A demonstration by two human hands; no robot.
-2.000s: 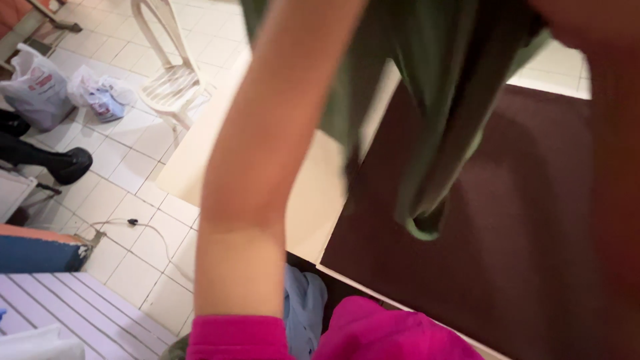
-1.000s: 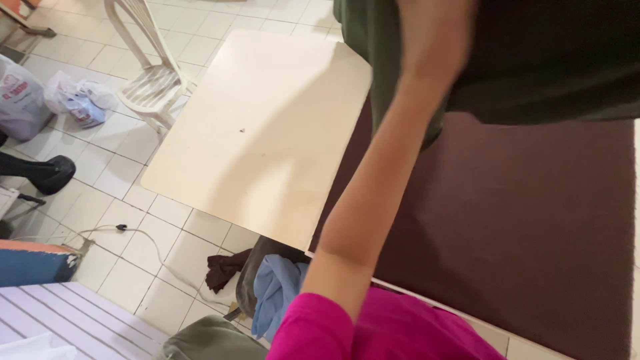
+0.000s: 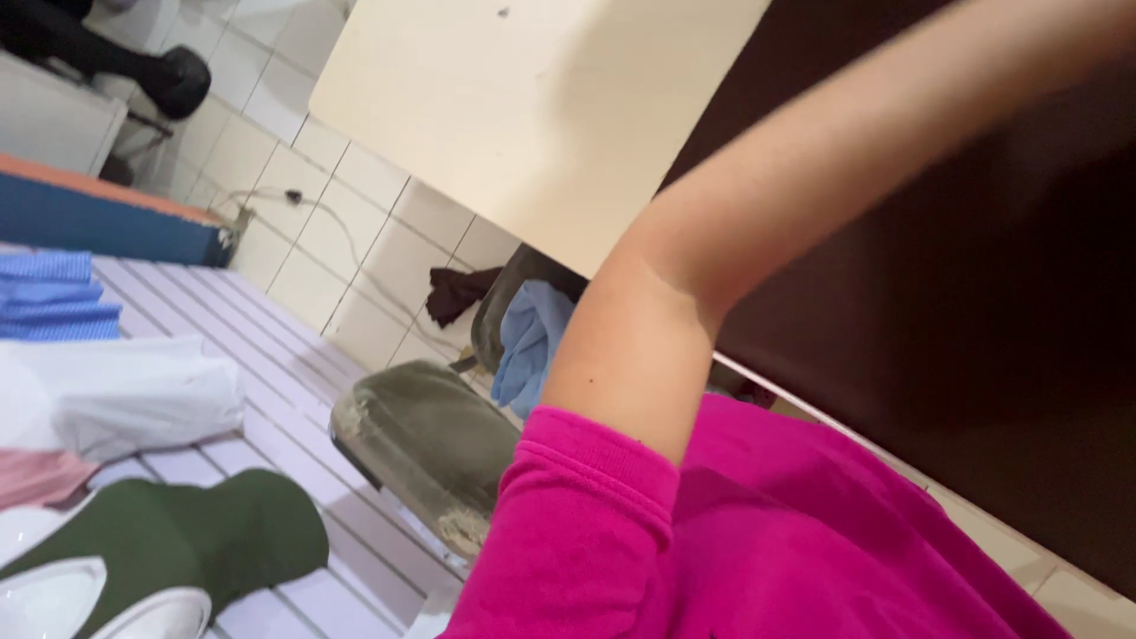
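Note:
My left arm, in a magenta sleeve, reaches up and right over a table covered with dark brown cloth; its hand lies beyond the frame's edge. My right hand is not in view either. At the lower left, a dark green cloth item rests on a pale slatted surface, with white oval pieces beside it. Above it lie a white cloth and a blue cloth.
The cream tabletop adjoins the brown cover. A worn green padded chair stands near me, with light blue cloth behind it. Dark cloth and a cable lie low by the tiled floor.
The view has turned toward the slatted surface. The green garment that hung over the brown table by my arm no longer shows there, and my hand has gone out of the frame.

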